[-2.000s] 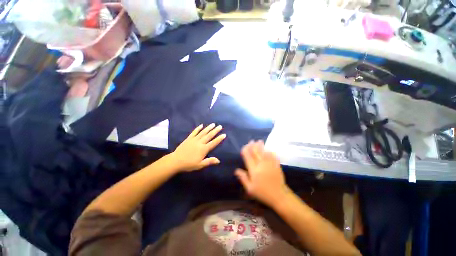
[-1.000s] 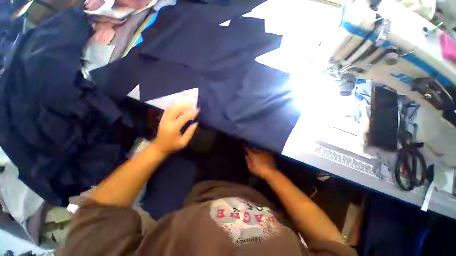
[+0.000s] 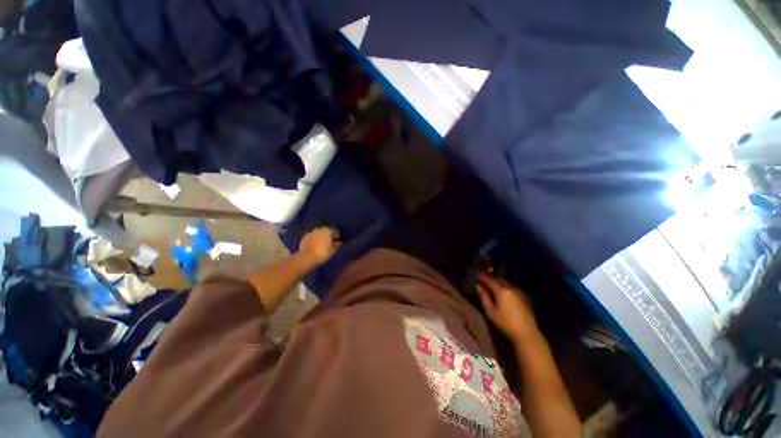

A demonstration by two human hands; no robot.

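Note:
Dark navy cloth panels (image 3: 572, 145) lie flat on the white machine table and reach over its front edge. A separate piece of navy cloth (image 3: 347, 208) hangs at my lap, below the table edge. My left hand (image 3: 320, 245) is closed at this lower cloth and pinches its edge. My right hand (image 3: 499, 295) is low in the shadow beside the table's front edge, over dark cloth. Its fingertips are dim, and whether they hold anything cannot be told. The needle area is lost in the glare at the right.
A large crumpled navy heap (image 3: 205, 94) is at the upper left. Mixed dark garments (image 3: 77, 316) lie at the lower left, with a blue scrap (image 3: 193, 251) on the floor. Black-handled shears (image 3: 747, 400) lie at the lower right, beyond the printed ruler (image 3: 655, 312).
The view has swung down and left. My left hand has moved from the table edge down to the cloth at my lap. My right hand stays low by the table's edge.

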